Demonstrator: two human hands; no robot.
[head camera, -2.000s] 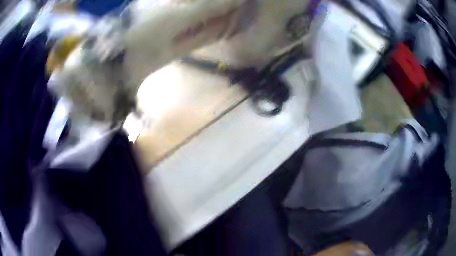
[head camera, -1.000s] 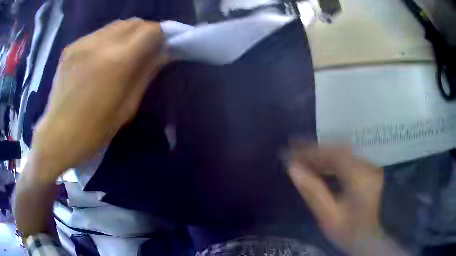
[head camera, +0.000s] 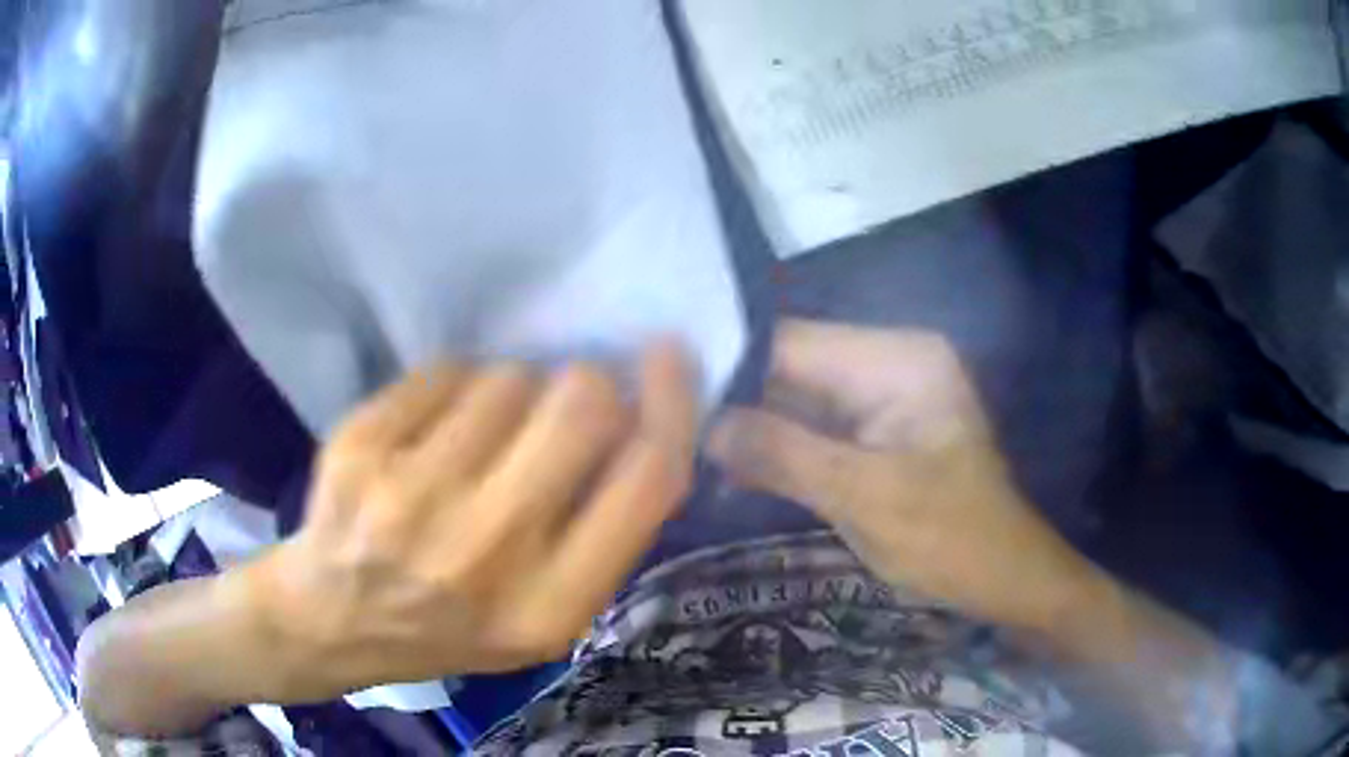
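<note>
A pale grey-white facing (head camera: 488, 163) with a narrow dark edge lies face up over dark navy garment cloth (head camera: 133, 326), left of the machine table. My left hand (head camera: 474, 503) lies at the facing's lower end, fingers bent over its edge, gripping it. My right hand (head camera: 873, 429) is at the facing's lower right corner, thumb and forefinger pinching the dark edge. The fingertips of both hands are slightly blurred. The facing's lower edge is partly hidden by my left hand.
The white machine table (head camera: 1036, 111) with printed ruler marks is at the upper right; its corner is close to my right hand. Dark cloth hangs below it, with grey cloth (head camera: 1272, 281) at the far right. My patterned clothing (head camera: 769, 651) is at the bottom. The machine head is out of view.
The pale side of the facing now shows where dark cloth lay. My left hand has moved down and right, and my right hand up and left to the corner. The view has shifted.
</note>
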